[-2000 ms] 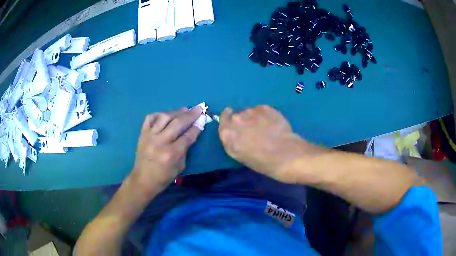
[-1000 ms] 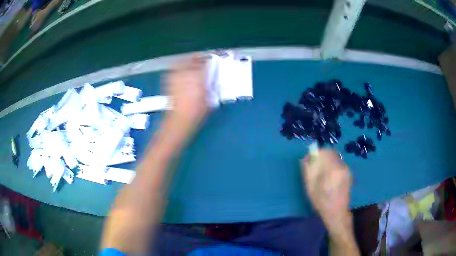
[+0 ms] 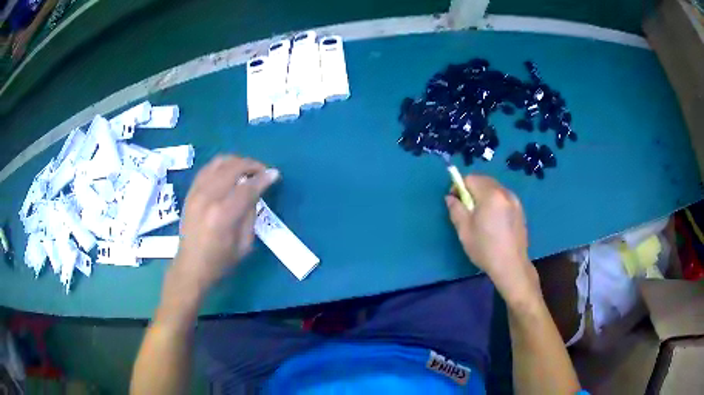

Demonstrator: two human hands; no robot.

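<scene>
My left hand (image 3: 220,212), slightly blurred, holds one end of a white plastic housing (image 3: 287,244) near the middle of the bench. The housing slants down to the right, its lower end free; its upper end is partly hidden by my fingers. My right hand (image 3: 490,224) grips a pale yellow hand tool (image 3: 461,187). The tool's thin tip is at the lower edge of the heap of glossy black parts (image 3: 455,104). Whether the tip holds a part cannot be told.
Jumbled white housings (image 3: 104,193) lie at the left. Several fitted housings (image 3: 307,73) with dark ovals stand side by side near the far rail (image 3: 386,29). A small dark object (image 3: 5,241) lies at far left. A cardboard box (image 3: 675,328) and white and yellow wrapping (image 3: 617,270) are at lower right, off the bench.
My left hand has come back from the far row to mid-bench, where a housing now shows. My right hand stays by the black parts. The camera view has shifted.
</scene>
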